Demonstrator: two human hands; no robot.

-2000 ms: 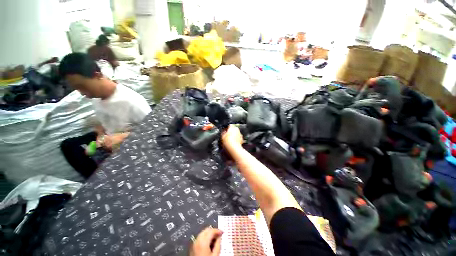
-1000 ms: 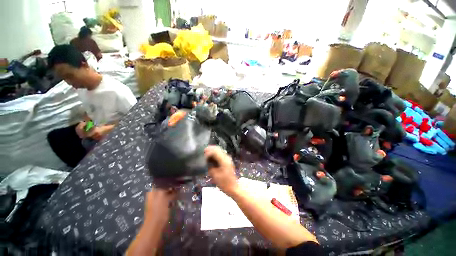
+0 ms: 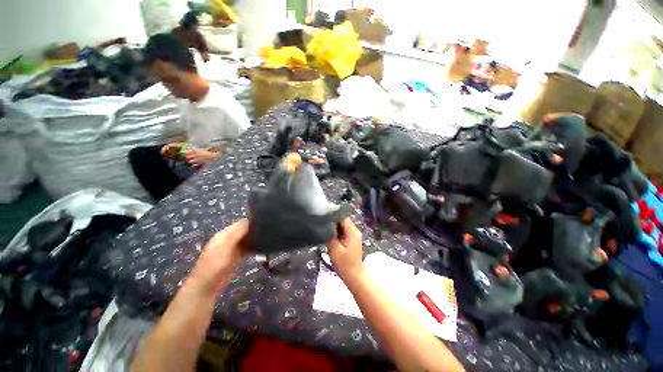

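Observation:
A grey plush bag [image 3: 294, 218] is held in the air between my hands over the near part of the table. An orange patch shows at its top; the bag is blurred. My left hand [image 3: 225, 251] grips its left side. My right hand [image 3: 347, 243] grips its lower right corner. A small dark thing shows just below the right hand, too blurred to name. Whether the right hand also holds a tool cannot be told.
White paper sheets [image 3: 385, 290] with a red stick [image 3: 431, 306] lie at the right on the black printed cloth [image 3: 174, 254]. A large heap of grey bags [image 3: 520, 182] covers the table's right side. A person [image 3: 211, 109] sits at the left behind the table. A white sack [image 3: 94, 207] holds dark items.
Two seconds ago my right hand reached into the bags at the back. Since one second ago, the bag has turned between my hands, with its orange patch now at the top. The camera view has shifted left.

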